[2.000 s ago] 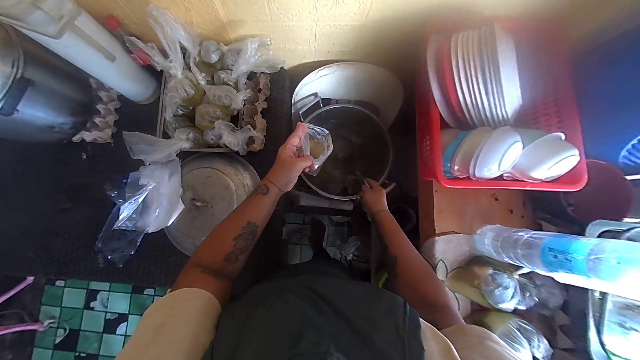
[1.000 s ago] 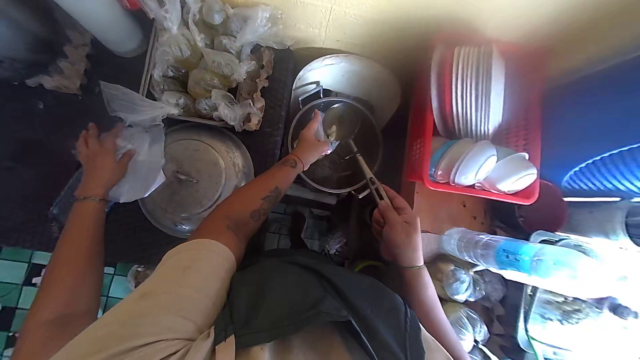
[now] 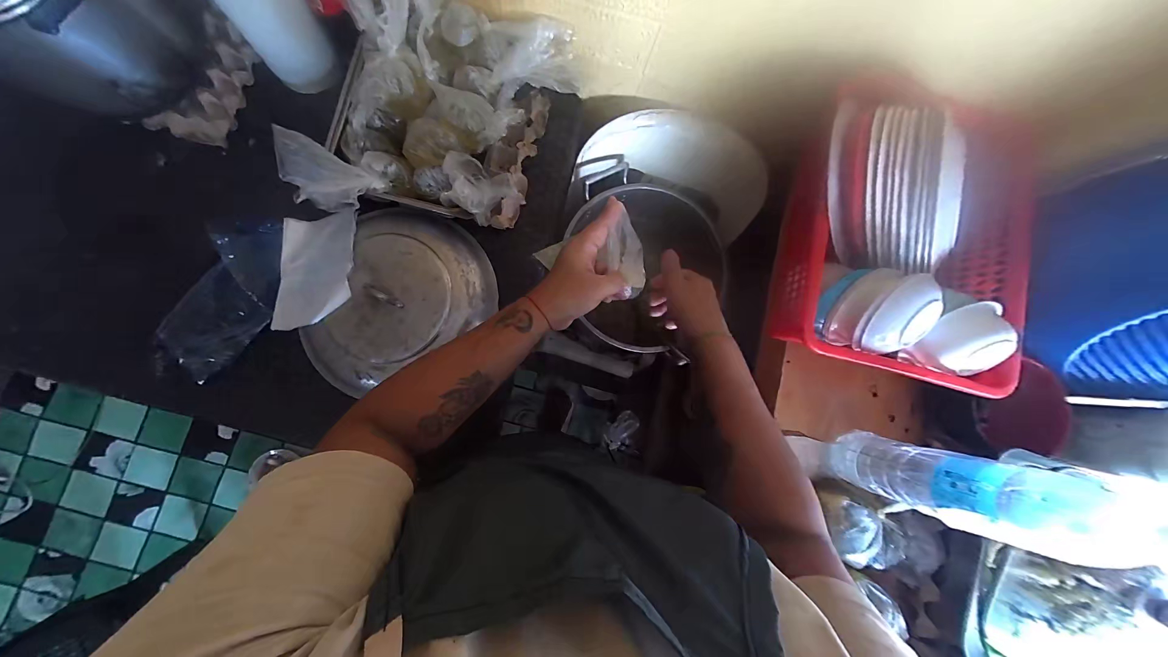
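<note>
My left hand [image 3: 584, 274] pinches a small clear plastic bag [image 3: 624, 251] over the metal pot [image 3: 639, 347]. Beside the bag, over the pot's right part, is my right hand [image 3: 691, 301], its fingers loosely curled and apart, with nothing seen in them. Shadow hides what the pot holds. A round metal lid [image 3: 401, 283] lies on the dark counter left of my left forearm. Against the lid's left edge rest white plastic bags [image 3: 315, 269].
Behind the lid, a tray holds knotted filled bags [image 3: 438, 137]. A white round basin [image 3: 675, 146] leans behind the pot. The red basket [image 3: 789, 292] at right holds plates and bowls. Plastic cups [image 3: 967, 484] lie nearer me at right. Green tiles [image 3: 119, 465] show lower left.
A second ago my right hand held a long-handled metal utensil over the pot; it no longer does and is nearer the bag. A hand at the white bags on the left is gone from view.
</note>
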